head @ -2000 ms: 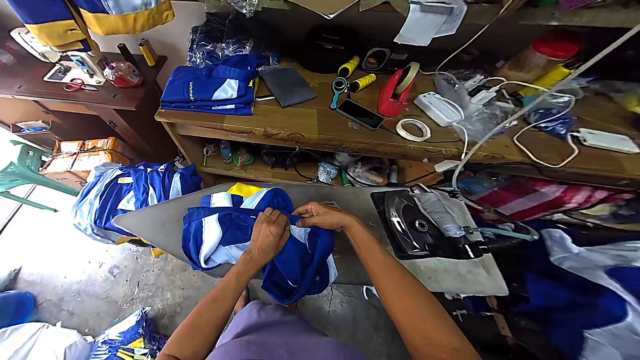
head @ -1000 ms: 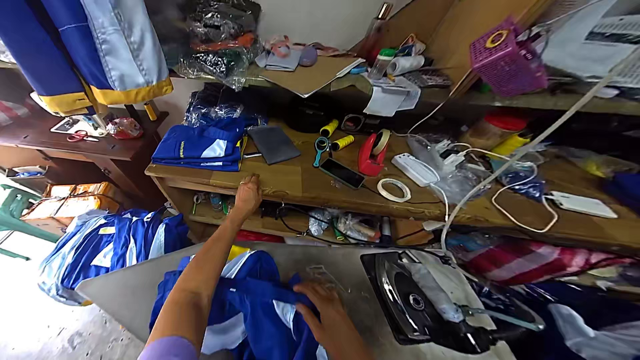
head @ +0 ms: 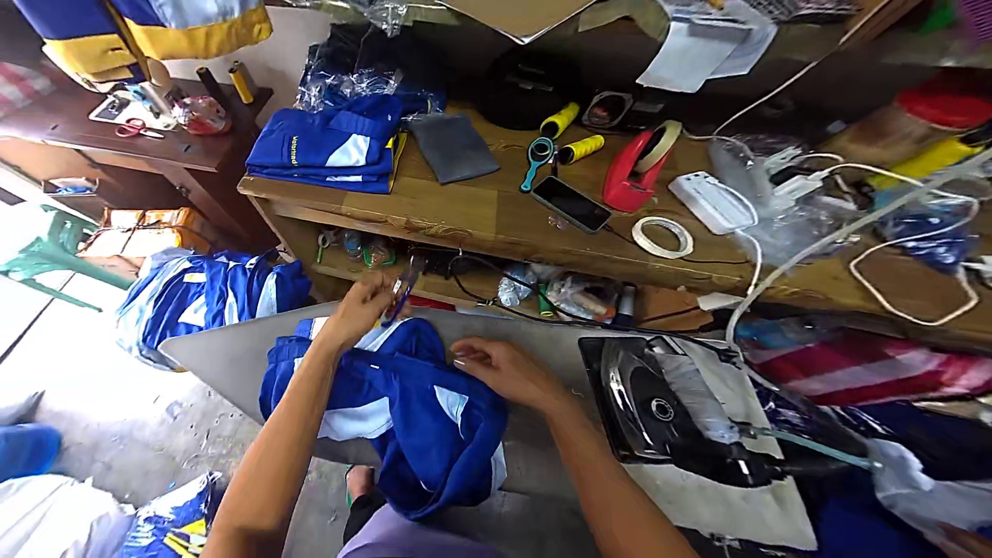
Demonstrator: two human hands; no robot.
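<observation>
A blue garment with white panels (head: 422,418) lies bunched on the grey ironing board (head: 225,356). Above the garment's upper left part, my left hand (head: 363,310) is closed on a small cutting tool (head: 404,291), apparently thread snips, partly blurred. My right hand (head: 504,370) hovers at the garment's upper right edge, fingers loosely curled and apart, with nothing visible in them. To its right a black steam iron (head: 659,403) rests on a dark stand on the board.
Behind the board, a wooden table (head: 341,203) bears folded blue garments (head: 325,143), a phone (head: 571,204), a red tape dispenser (head: 632,174), a tape roll (head: 663,236) and white cables. More blue garments (head: 221,298) are piled left of the board. The iron's hose and cord run rightward.
My left hand has come back from the table's front edge to above the garment and now holds the small cutting tool. My right hand has lifted off the cloth. The view has shifted.
</observation>
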